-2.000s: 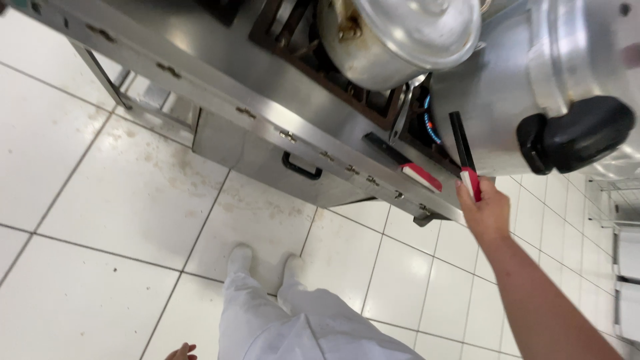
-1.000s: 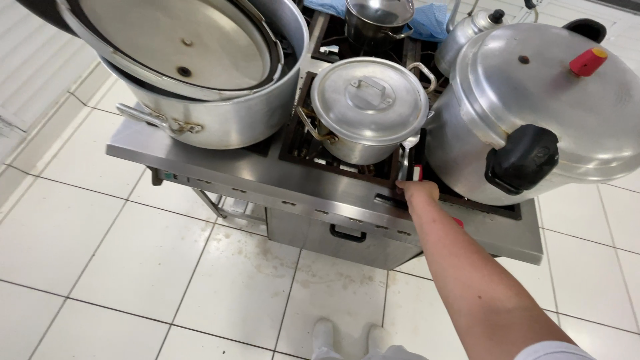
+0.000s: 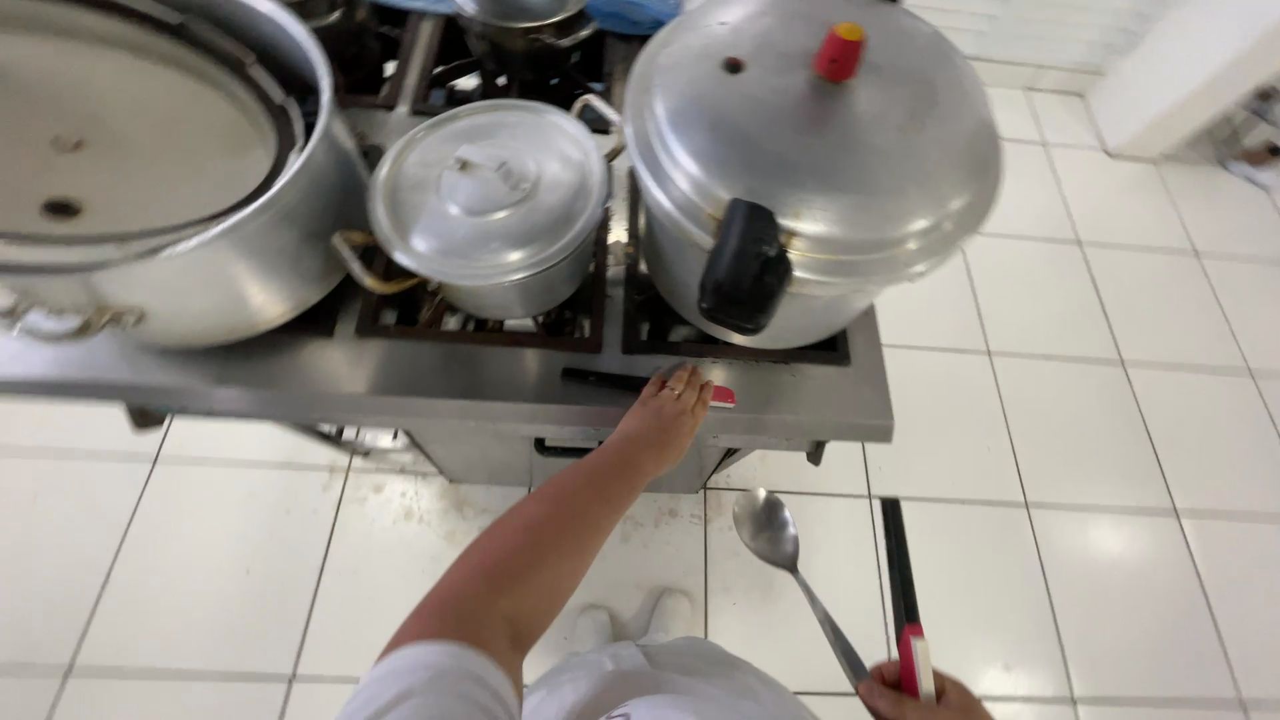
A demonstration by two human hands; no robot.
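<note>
My left hand [image 3: 665, 425] reaches to the front edge of the steel stove. Its fingers lie over a long black tool [image 3: 605, 379] with a red and white end; whether they grip it is unclear. Low at the right, my right hand [image 3: 920, 695] holds a large metal spoon [image 3: 768, 530] by its handle, bowl up. The same hand also holds a similar black tool [image 3: 900, 570] by its red and white handle. Both are over the floor, apart from the stove.
A large pressure cooker [image 3: 820, 170] stands on the stove's right burner, its black handle [image 3: 745, 265] toward me. Left of it are a lidded aluminium pot [image 3: 490, 200] with side handles and a big wide pot [image 3: 230, 265]. The stove's front rim [image 3: 480, 390] borders white floor tiles.
The spoon, earlier beside the lidded pot, is now in my right hand. That hand has moved from the stove to the lower right. My left hand has come onto the stove edge.
</note>
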